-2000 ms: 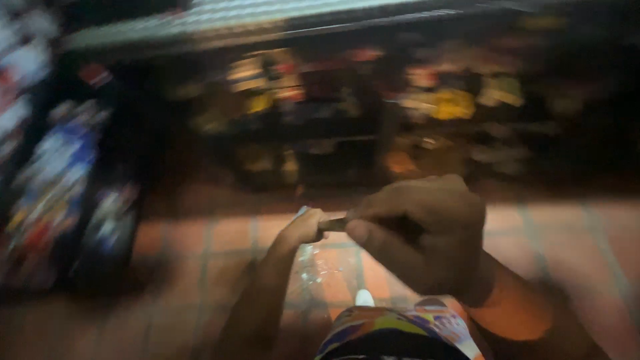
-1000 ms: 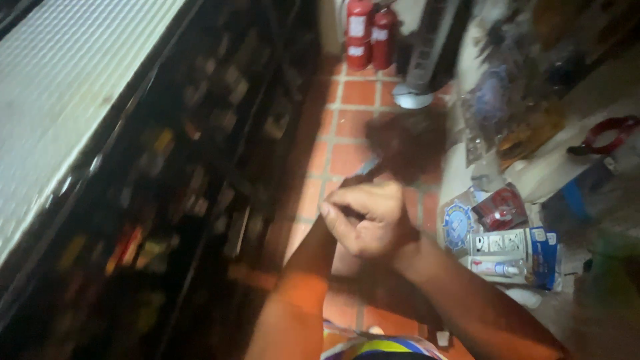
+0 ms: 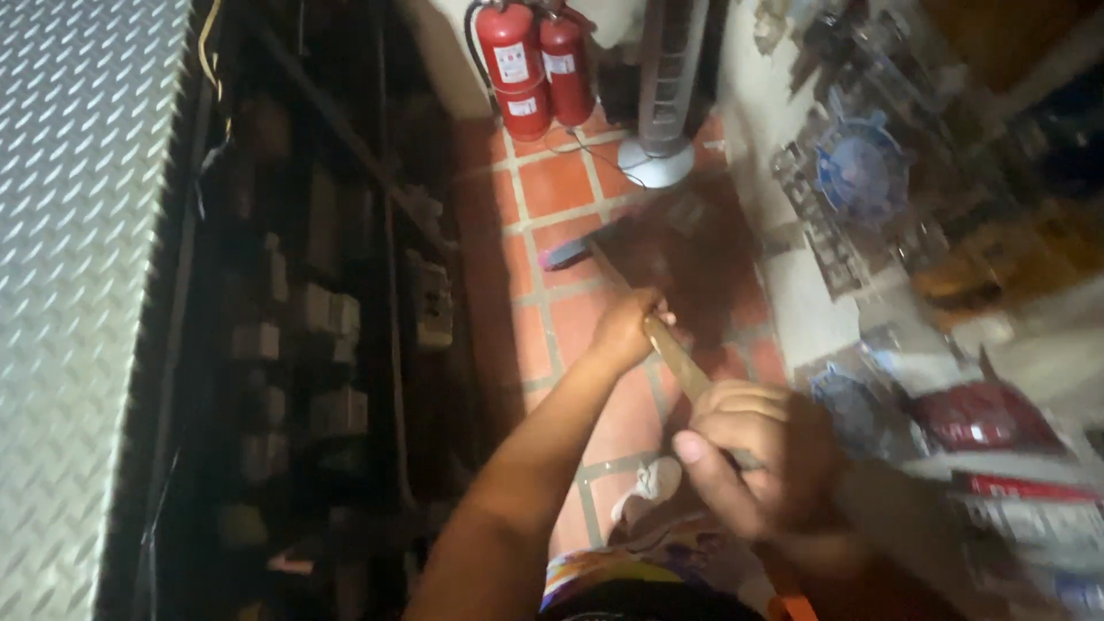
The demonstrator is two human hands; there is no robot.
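Both of my hands grip the wooden handle [image 3: 680,360] of a broom. My right hand [image 3: 750,453] wraps the upper end, close to the camera. Lower down the handle, my left hand [image 3: 634,326] is closed around it. The handle slants away from me to the broom head [image 3: 569,253], which is low over or on the orange floor tiles; its right part fades into a dark shadow. Whether the bristles touch the floor is hard to tell.
Two red fire extinguishers [image 3: 515,73] and a tower fan [image 3: 657,162] with a white round base stand at the far end. Dark shelves [image 3: 392,345] with boxes line the left, beside a diamond-plate metal surface [image 3: 82,216]. Packaged goods [image 3: 983,418] crowd the right side.
The view has swung round from the shelves to the narrow tiled aisle. My hands, close together one second ago, are now farther apart along the handle, and the broom head shows plainly.
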